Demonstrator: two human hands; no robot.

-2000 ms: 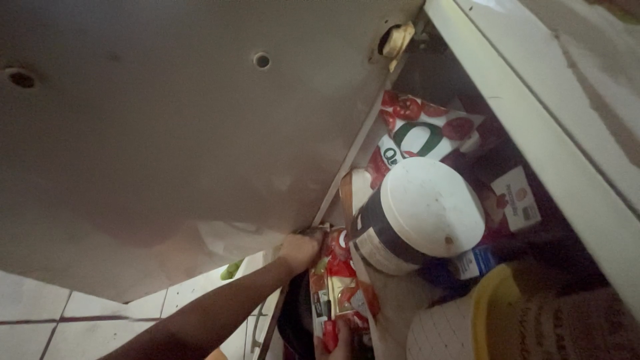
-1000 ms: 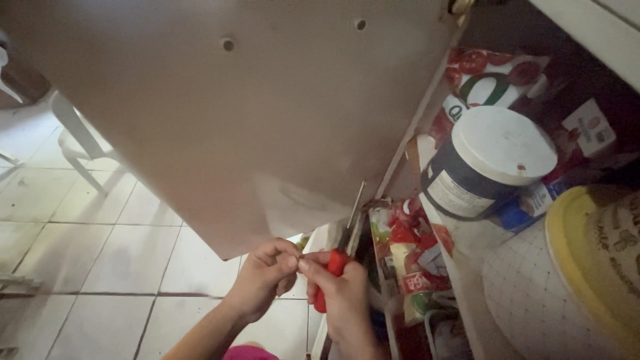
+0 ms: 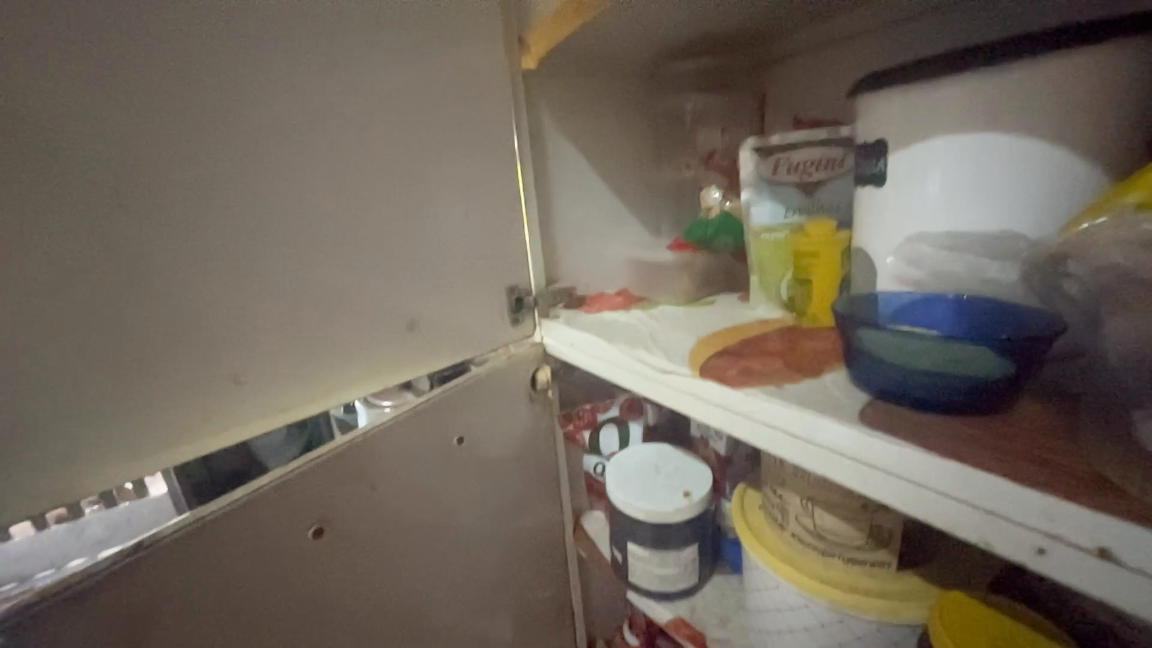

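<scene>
Neither my left hand nor my right hand shows at this moment. A metal hinge (image 3: 531, 303) joins the upper cabinet door (image 3: 270, 216) to the cabinet's side, level with the upper shelf. Below it, the lower cabinet door (image 3: 432, 522) has small screw holes, and a larger hinge hole (image 3: 541, 380) with a pale, rough rim sits near its top corner. Both doors stand swung out to the left. The screwdriver seen earlier is out of view.
On the upper shelf (image 3: 630, 351) are a blue glass bowl (image 3: 945, 351), a Fugini pouch (image 3: 778, 211), a yellow bottle (image 3: 821, 274) and a large white container (image 3: 972, 180). The lower shelf holds a white-lidded tub (image 3: 660, 522) and a yellow-rimmed container (image 3: 810, 585).
The view has swung up to the upper shelf. Both hands have left the view; one second ago they were together by the lower door, the right one with a red-handled tool.
</scene>
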